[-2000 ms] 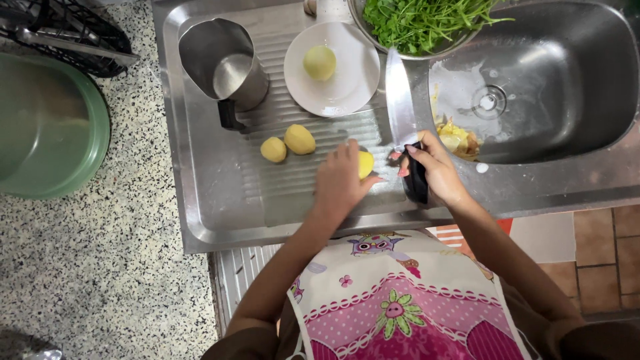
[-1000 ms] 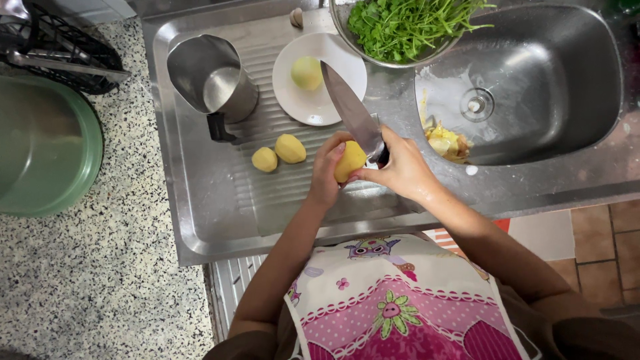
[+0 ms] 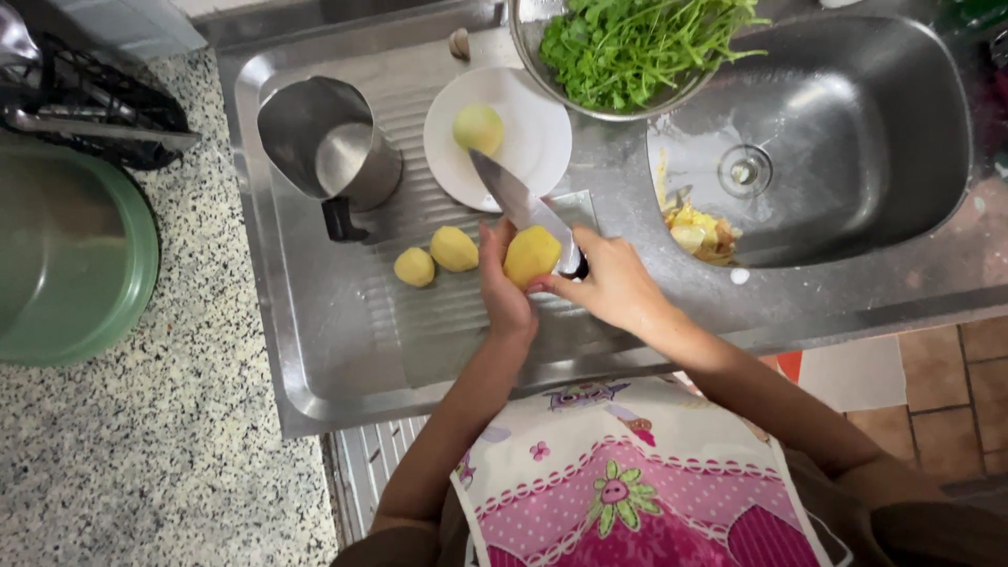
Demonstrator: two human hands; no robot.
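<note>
My left hand point(image 3: 504, 283) holds a peeled potato point(image 3: 532, 257) over the ribbed drainboard. In my right hand point(image 3: 618, 279) is a kitchen knife point(image 3: 516, 193) with a black handle; its blade lies along the potato's far side and points up and left over the plate. My right thumb touches the potato's lower edge. Two more peeled potatoes, one point(image 3: 454, 249) larger and one point(image 3: 414, 267) smaller, rest left of my hands. A white plate point(image 3: 543, 150) behind them bears a pale round peeled vegetable point(image 3: 478, 129), perhaps an onion.
A metal jug point(image 3: 378, 169) with a black handle stands on the drainboard point(image 3: 339, 315). Behind the plate, a bowl point(image 3: 610, 115) holds leafy greens. Peelings point(image 3: 701, 233) lie in the sink basin point(image 3: 858, 157). A green tub point(image 3: 146, 260) and a black rack point(image 3: 94, 118) are at the left.
Two seconds ago my hands were apart, with the potato low by my left hand. They have come together around potato and knife, and the blade has tilted left.
</note>
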